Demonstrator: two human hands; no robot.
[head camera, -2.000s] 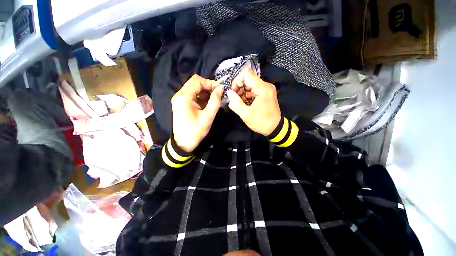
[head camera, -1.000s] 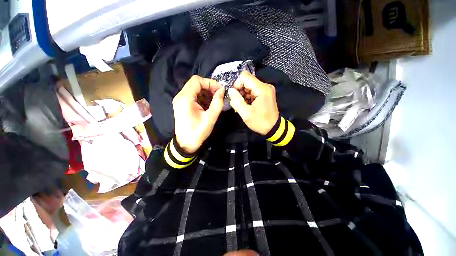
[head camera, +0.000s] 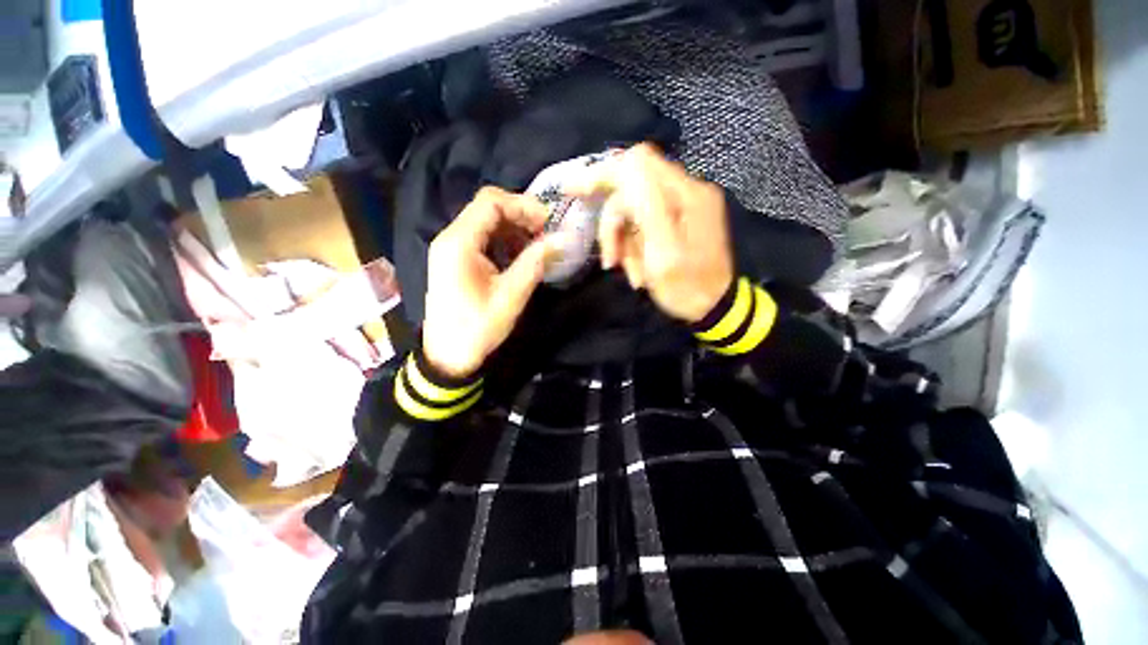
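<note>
A small garment section (head camera: 575, 239), pale grey with a black-and-white flecked edge, is held up over bunched black fabric (head camera: 592, 107). My left hand (head camera: 485, 271) pinches its left side between thumb and fingertips. My right hand (head camera: 667, 233) is at its right and upper side, blurred, with fingers curled; whether it grips the piece is hard to see. No tool can be made out in the fingers. A larger black-and-white speckled panel (head camera: 743, 114) lies behind the hands to the right.
A white machine table edge (head camera: 315, 63) crosses the upper left. A cardboard box (head camera: 296, 221) with pink and white cloth (head camera: 296, 410) is at left. Pale scraps (head camera: 900, 239) and a brown carton (head camera: 1007, 76) are at right. Another person's grey sleeve (head camera: 76, 416) is at far left.
My right hand has shifted right and turned, its fingertips now apart from my left hand's. The small piece shows more pale grey between the hands. The view has shifted slightly.
</note>
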